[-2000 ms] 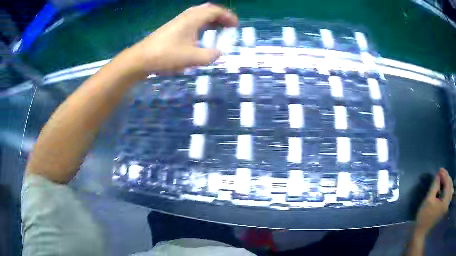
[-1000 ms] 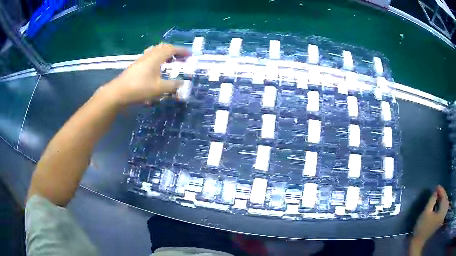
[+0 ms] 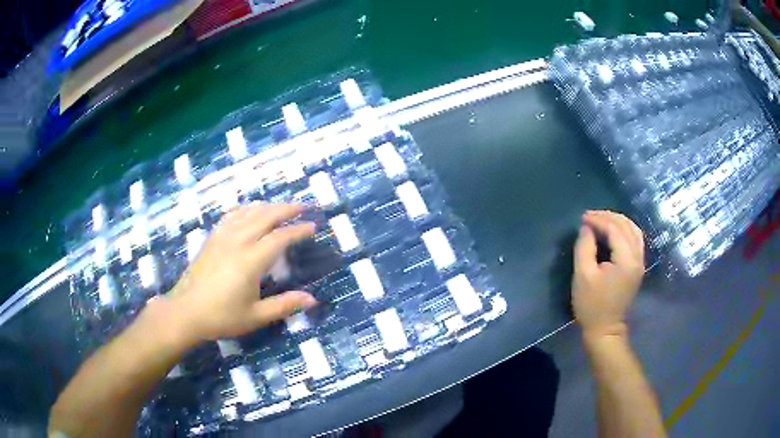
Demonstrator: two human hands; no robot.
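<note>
A clear blister tray lies in front of me, across the metal rail and the dark bench. Small white parts sit in rows in its pockets. My left hand is over the middle of the tray with its fingers apart; a white part shows faintly beneath the fingers, and I see nothing held. My right hand rests by the bench's front edge, right of the tray, with fingers curled and thumb near the index finger. Whether it holds anything small cannot be told.
A thick stack of blister trays stands at the bench's right end. The green conveyor belt runs beyond the rail, with loose white parts at the far right. A blue bin and cardboard are at the far left.
The view has swung to the right, bringing the stack of trays in. My left hand has moved from the tray's far left pockets to over its middle. The white part at its fingertips no longer shows.
</note>
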